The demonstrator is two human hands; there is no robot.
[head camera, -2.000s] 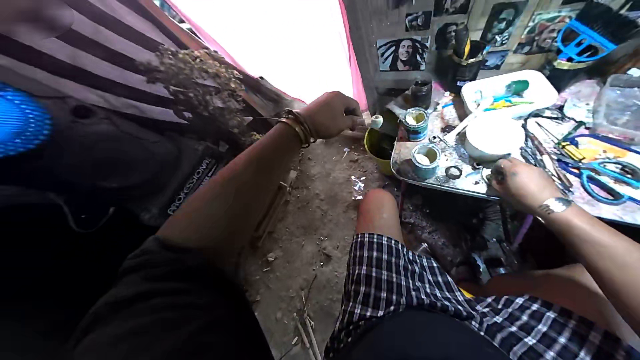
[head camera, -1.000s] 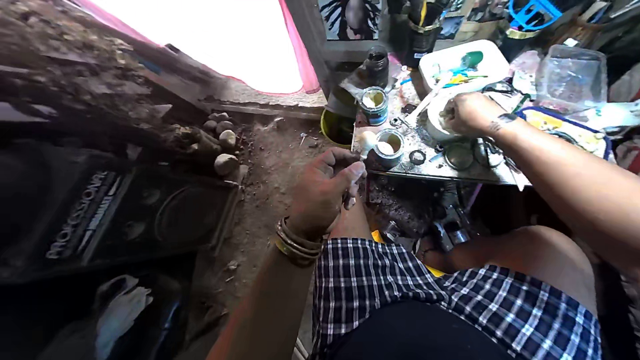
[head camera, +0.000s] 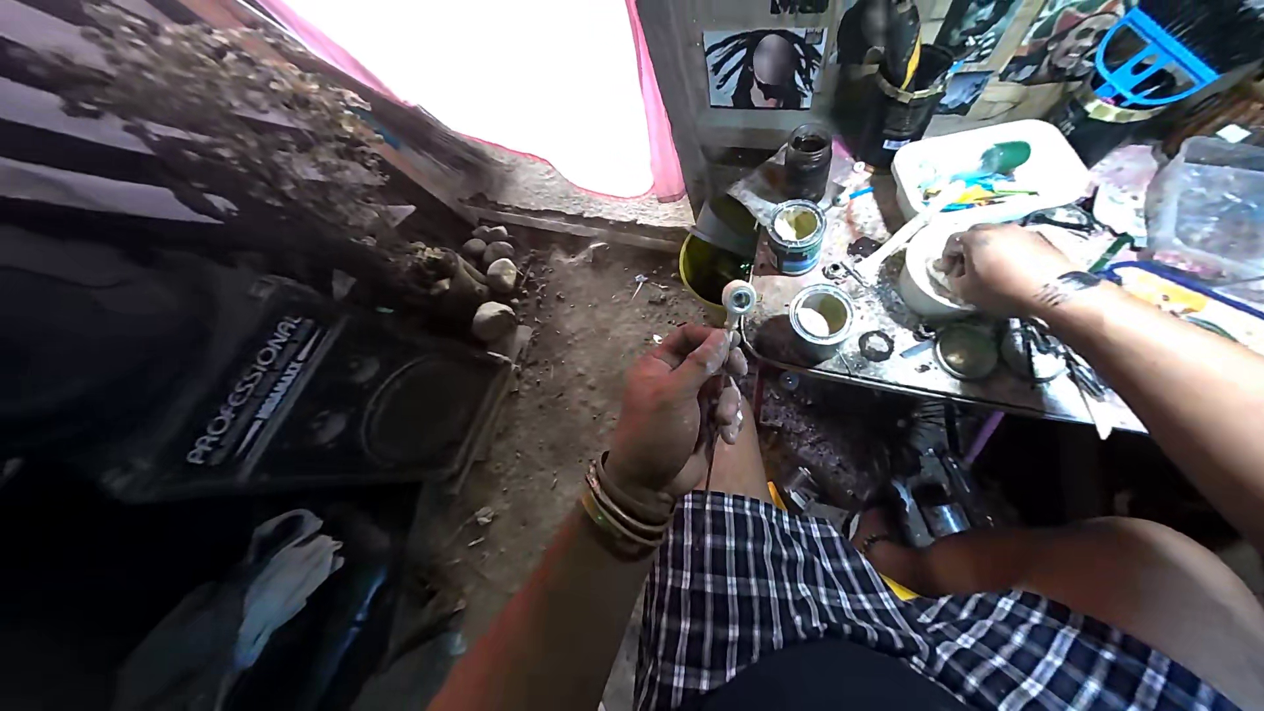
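My left hand [head camera: 676, 400], with bracelets at its wrist, holds a small pale piece with a round ringed end [head camera: 739, 298] upright above my knee. A thin dark rod or wire runs down below that hand. At the table, my right hand [head camera: 1002, 267] has its fingers inside a white bowl [head camera: 923, 281]; whether they grip anything is hidden. Two open metal cans stand between my hands, one nearer [head camera: 821, 321] with something white inside and one farther back [head camera: 796, 237]. A white-handled tool [head camera: 908, 232] leans by the bowl.
A white tray [head camera: 1062, 148] holds brushes or tools behind the bowl. A dark jar [head camera: 808, 163], a clear plastic box [head camera: 1210, 212] and a round lid [head camera: 968, 352] are on the table. A yellow bucket [head camera: 698, 276] stands beside it. A large speaker [head camera: 346, 395] lies left.
My right hand was at the bowl's near side two seconds ago and is now inside it. My left hand has drawn back from its outstretched position towards my knee, still holding the small piece.
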